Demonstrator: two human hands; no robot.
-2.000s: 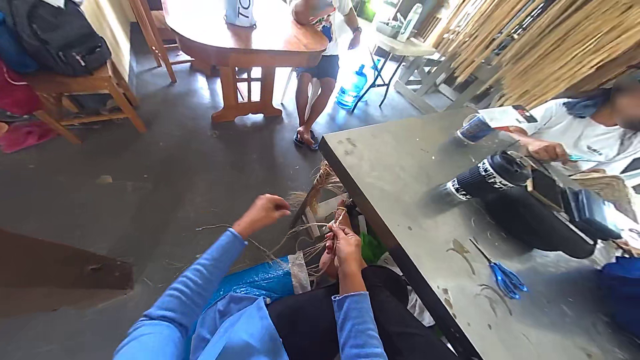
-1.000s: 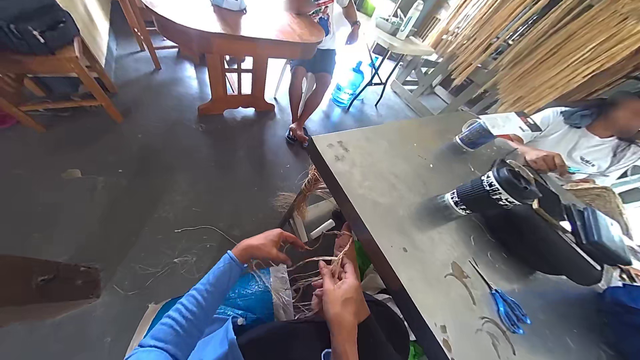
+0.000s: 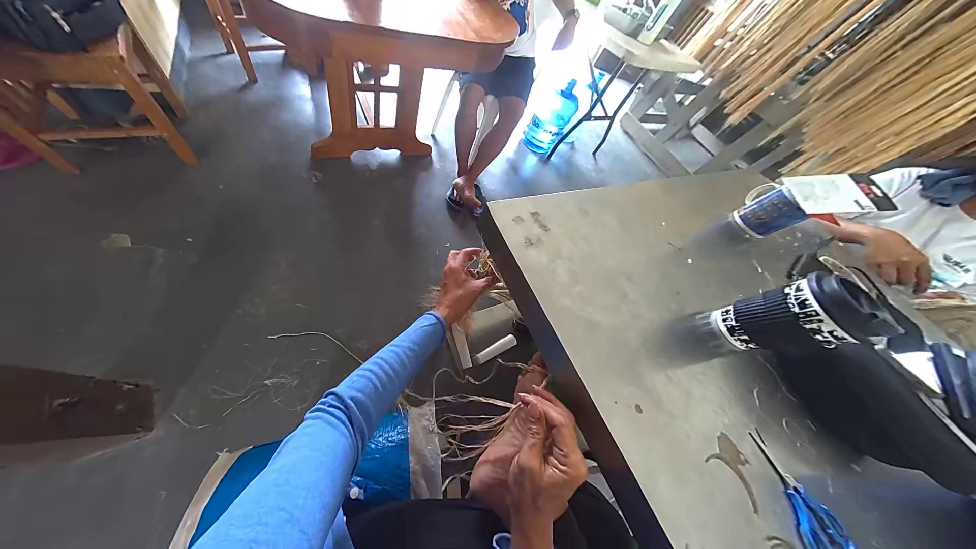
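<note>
My left hand (image 3: 460,288) reaches forward to a bundle of dry plant fibres (image 3: 485,267) beside the table's near corner. Its fingers are curled at the fibres; whether they grip any is unclear. Near my lap, my right hand (image 3: 545,450) pinches thin twisted fibre cords (image 3: 476,418) between thumb and fingers, close to my bare foot. The loose cords spread leftwards from it over a blue plastic sack (image 3: 381,457). A short white tube (image 3: 496,349) lies beyond the cords, below the table edge.
The grey table (image 3: 595,267) fills the right side, bearing blue-handled scissors (image 3: 812,511), a black tumbler (image 3: 801,313) and a blue mug (image 3: 770,210). A co-worker's hand (image 3: 892,255) rests across it. Another person sits by the wooden table (image 3: 381,38). Fibre scraps (image 3: 263,385) lie on the floor.
My left hand has moved forward from the cords near my lap to the fibre bundle by the table corner. My right hand still holds cords near my foot.
</note>
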